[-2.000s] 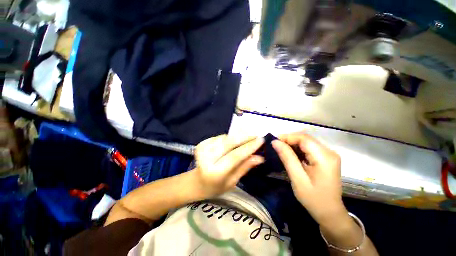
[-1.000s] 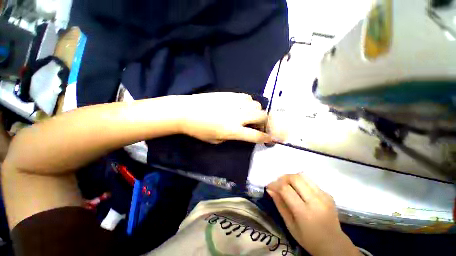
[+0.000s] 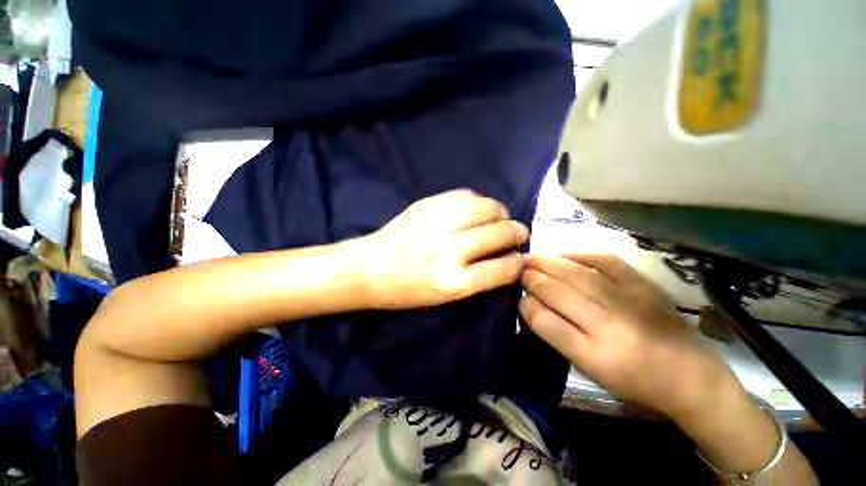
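Observation:
A large dark navy garment panel [image 3: 399, 171] lies over the white table and hangs down over the front edge towards my lap. My left hand [image 3: 456, 249] lies on the panel and pinches its right edge between thumb and fingers. My right hand [image 3: 608, 318] meets it there from the right, its fingertips closed on the same cloth edge. Whatever small piece lies between the fingertips is hidden. The cream sewing machine head [image 3: 627, 152] stands just right of and above my hands. The needle area is hidden behind it.
A blue crate [image 3: 249, 403] with dark cloth and red items sits below the table at left. White and dark items lie by a blue-edged board [image 3: 92, 142] at far left. A thin black bar [image 3: 793, 365] slants down at right. My shirt [image 3: 380, 456] is below.
The navy panel has been drawn down and right, over the table edge. My right hand has moved up from the table edge to meet my left hand. The machine head appears larger and closer.

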